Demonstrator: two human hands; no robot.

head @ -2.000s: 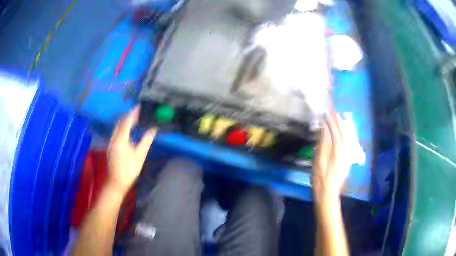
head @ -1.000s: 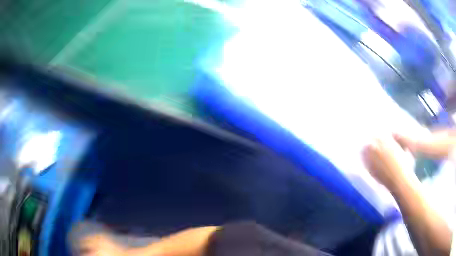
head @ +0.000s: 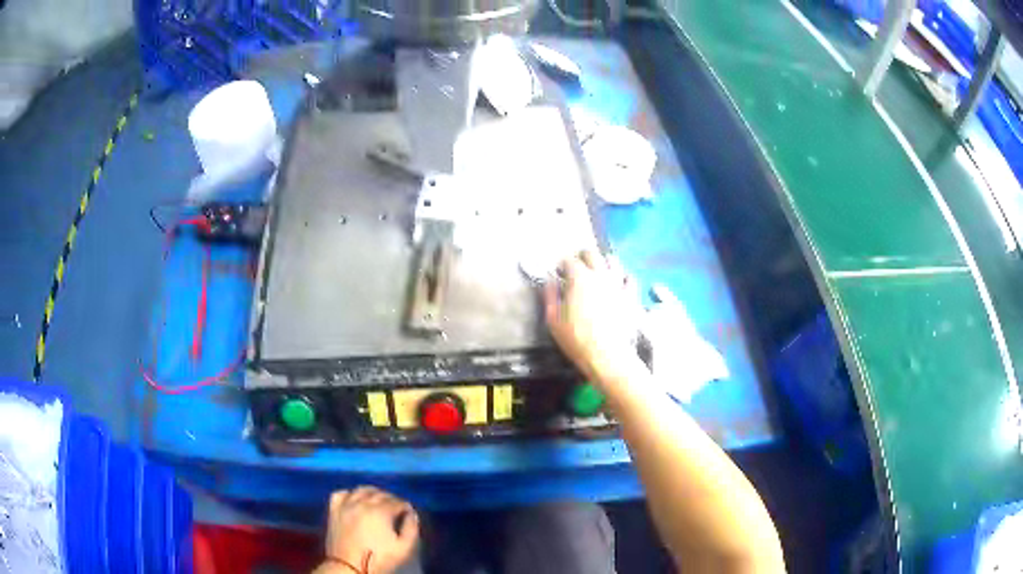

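My right hand (head: 586,308) is over the right part of the grey machine base (head: 337,280), its fingertips at a small white part (head: 541,265) in the bright glare. Whether the fingers grip it cannot be told. My left hand (head: 371,529) is low in front of the table with its fingers curled; what it may hold is hidden. The metal fixture (head: 435,200) stands at the centre of the bed, with the slotted clamp bar (head: 430,286) running from it towards me. The metal horn (head: 435,95) is above and behind it.
The front panel has green buttons (head: 297,414) and a red emergency stop (head: 441,415). A black box (head: 232,222) with a red lead and a white roll (head: 232,121) lie left. A crumpled white rag (head: 682,348) lies right. Blue crates (head: 123,493) stand lower left; a green bench (head: 897,314) is right.
The view has swung back from the green bench and white-filled crate to the machine. My right hand is now on the machine bed, and my left hand is low in front of the table.
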